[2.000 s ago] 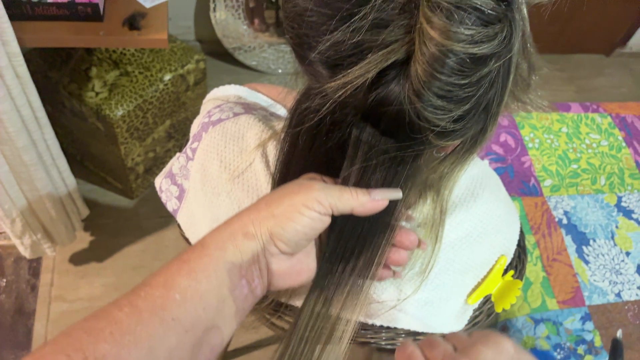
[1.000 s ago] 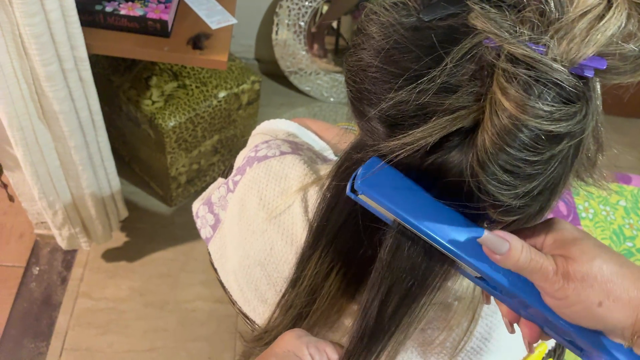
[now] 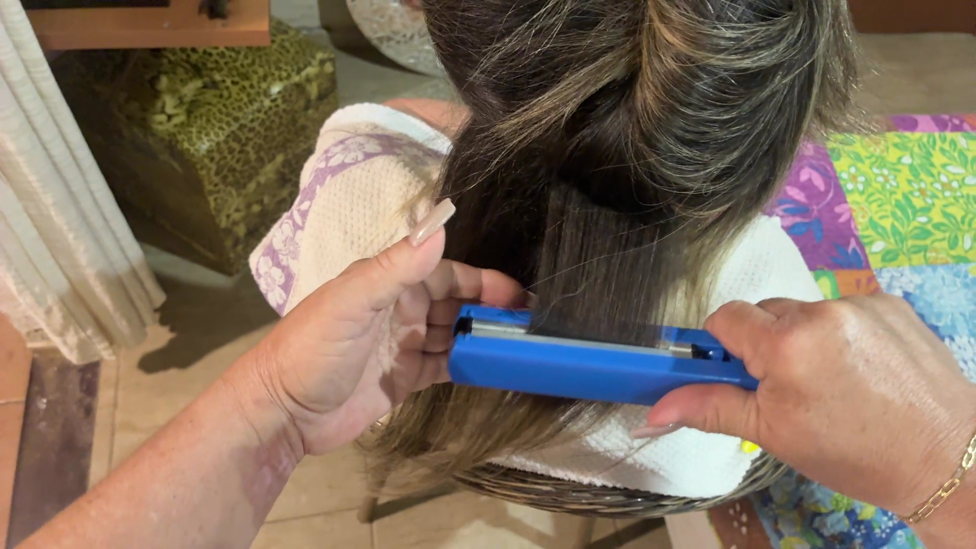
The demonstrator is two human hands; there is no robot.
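Observation:
A blue hair straightener [image 3: 595, 370] lies level across a flat section of dark hair [image 3: 602, 267], its plates closed on the strands. My right hand [image 3: 831, 389] grips its handle end from the right. Beside its far tip, my left hand [image 3: 374, 335] is raised with the thumb up and fingers curled behind the tool's end; whether they touch it I cannot tell. More of the seated person's streaked hair [image 3: 709, 99] is gathered above. A white towel with a purple floral band [image 3: 293, 221] covers the person's shoulders.
The person sits in a wicker chair [image 3: 587, 496]. A patchwork cloth [image 3: 900, 191] lies at the right. At the left are a leopard-print box [image 3: 229, 145], a pale curtain [image 3: 61, 183] and a wooden shelf [image 3: 152, 27]. A bit of a yellow clip [image 3: 749, 446] shows below my right hand.
The straightener, diagonal near the upper hair a second ago, is now lower and level on the section. My left hand has come up from the bottom edge to the tool's tip.

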